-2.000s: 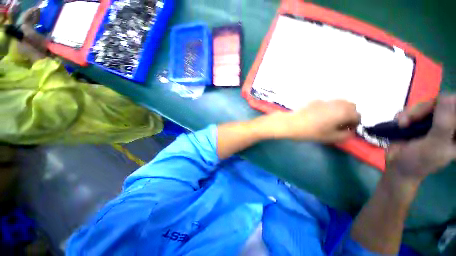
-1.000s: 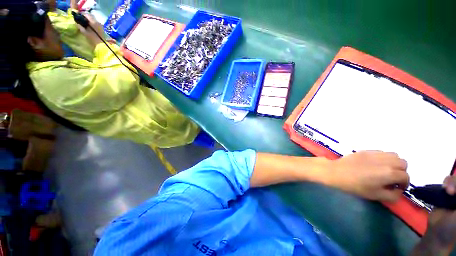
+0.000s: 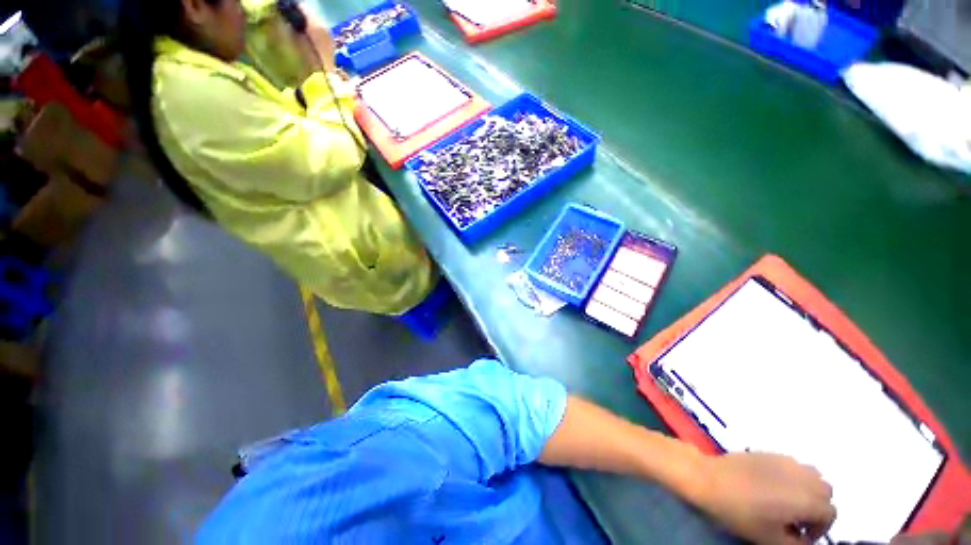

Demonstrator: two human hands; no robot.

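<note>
A white display panel [image 3: 815,399] with a thin black frame lies on an orange-red foam pad [image 3: 772,271] at the right. My left hand [image 3: 769,498] rests over the panel's near edge with its fingers curled; whether it pinches anything is hidden. My right hand [image 3: 937,538] is almost wholly cut off by the bottom right edge; only a bit of a finger shows. A small dark tip of the screwdriver [image 3: 841,542] shows at the bottom edge, near my left fingertips.
A small blue screw tray [image 3: 575,253] touches a black-edged phone-like object [image 3: 630,284]. A clear plastic bag [image 3: 536,295] lies beside them. Beyond is a blue bin of metal parts [image 3: 500,165]. A person in a yellow smock [image 3: 287,181] sits left. A white bag [image 3: 916,112] lies at the far right.
The view has swung left, so the panel and my hands sit lower in the picture. My right hand and the screwdriver have mostly left the frame. My left hand stays at the panel's near edge.
</note>
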